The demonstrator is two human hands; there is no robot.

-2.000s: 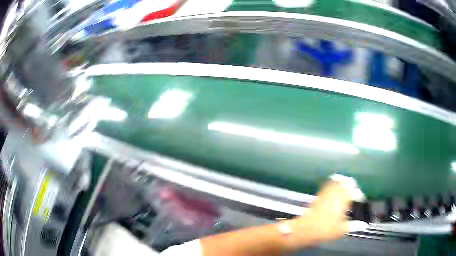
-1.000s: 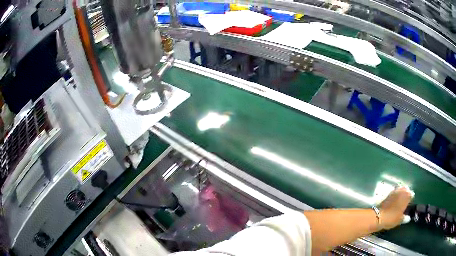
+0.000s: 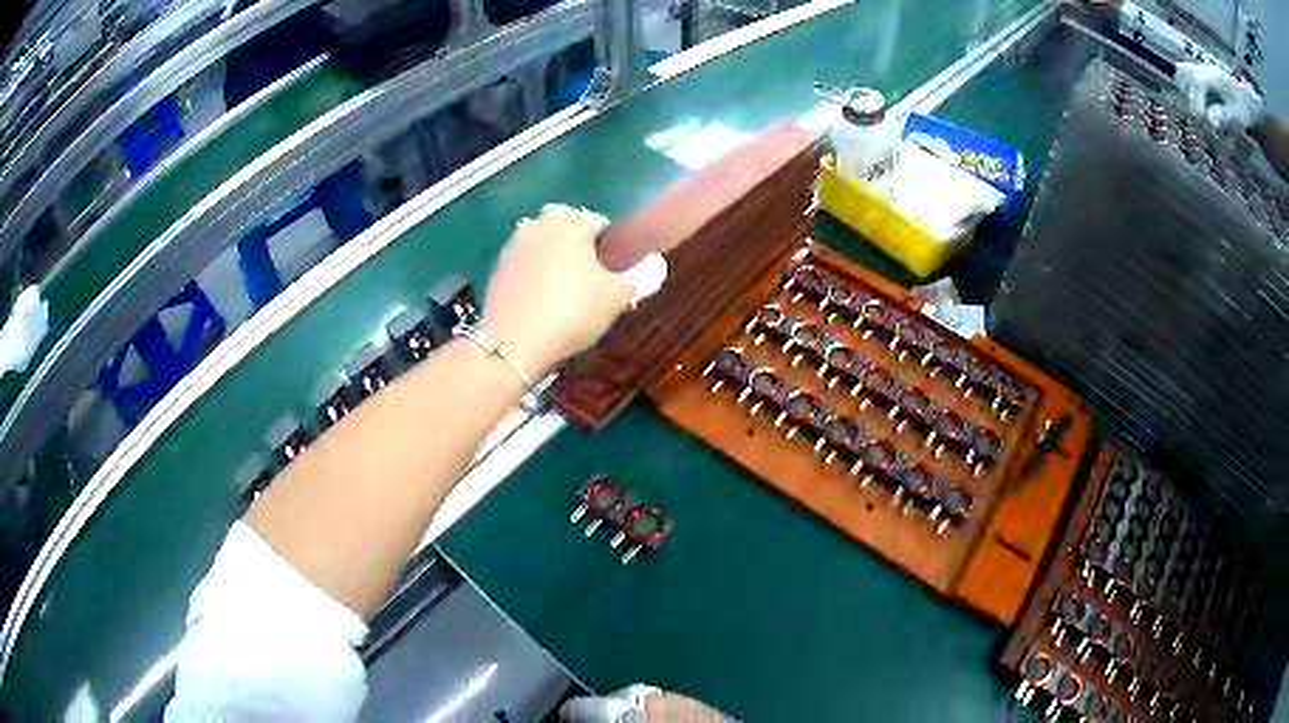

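My left hand [image 3: 558,276], with white finger covers, reaches over the near end of the stacked brown strips [image 3: 693,297]. Its fingers and thumb close around the top strip, which is blurred. Two coil-loaded cores [image 3: 624,518] lie on the green bench top. The orange fixture board [image 3: 792,473] holds rows of coil-loaded cores with silver legs. My right hand [image 3: 662,708] shows only as a small part at the bottom edge; what it holds is hidden.
Behind my left forearm, a row of dark cores [image 3: 371,370] stands on the green conveyor. A brown tray of cores [image 3: 1009,658] is at lower right. A yellow bin [image 3: 891,229], bottle [image 3: 864,134] and blue box [image 3: 966,153] stand behind. A grey stack [image 3: 1131,269] and another gloved hand [image 3: 1219,96] are at right.
The view has swung right from the machine and conveyor to the bench. My left hand has left the row of cores on the conveyor and is now at the stacked strips.
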